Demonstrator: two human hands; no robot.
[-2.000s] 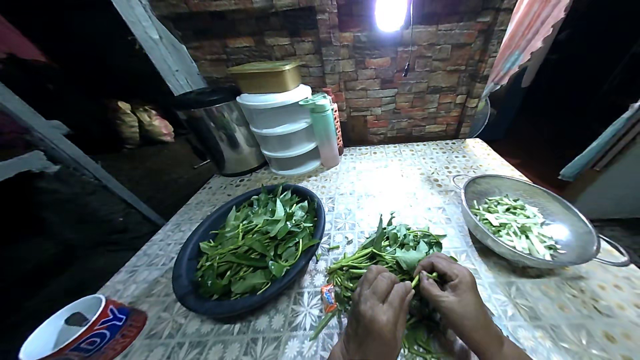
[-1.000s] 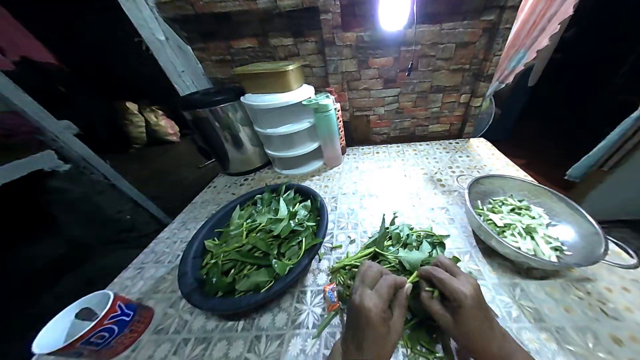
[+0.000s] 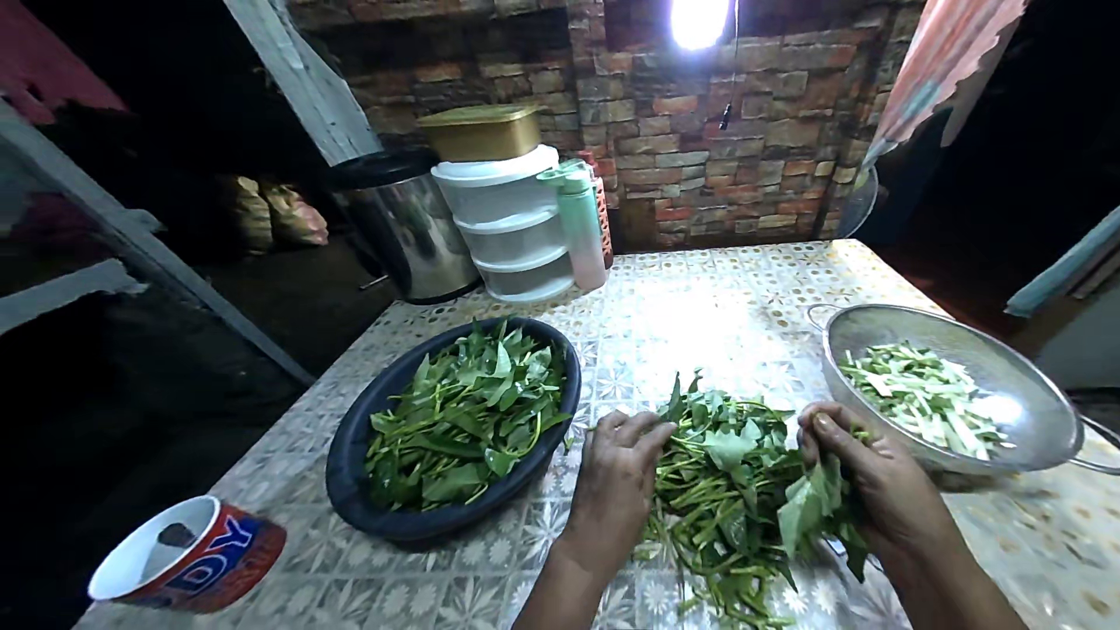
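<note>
A heap of leafy green stems point(image 3: 722, 490) lies on the patterned tablecloth between my hands. My left hand point(image 3: 623, 468) rests at the heap's left edge, fingers bent and close together; whether a piece is under the fingertips is hidden. My right hand point(image 3: 862, 477) pinches a leafy sprig point(image 3: 814, 507) at the heap's right side, its leaves hanging below the fingers. Left of the heap, a dark oval basin point(image 3: 350, 455) holds more leafy greens point(image 3: 464, 411). To the right, a metal mesh strainer point(image 3: 1041, 385) with loop handles contains pale green cut pieces point(image 3: 927, 398).
A red and blue tub point(image 3: 236, 560) stands at the table's near left. Toward the back are a steel container with a black lid point(image 3: 420, 236), white stacked drawers point(image 3: 525, 236) under a gold box point(image 3: 481, 131), and a green-pink bottle point(image 3: 582, 223). A lit lamp point(image 3: 700, 19) hangs above.
My hands, close together over the heap in the earlier frames, are now apart. The left has moved left to the heap's edge, the right has moved right with a leafy sprig.
</note>
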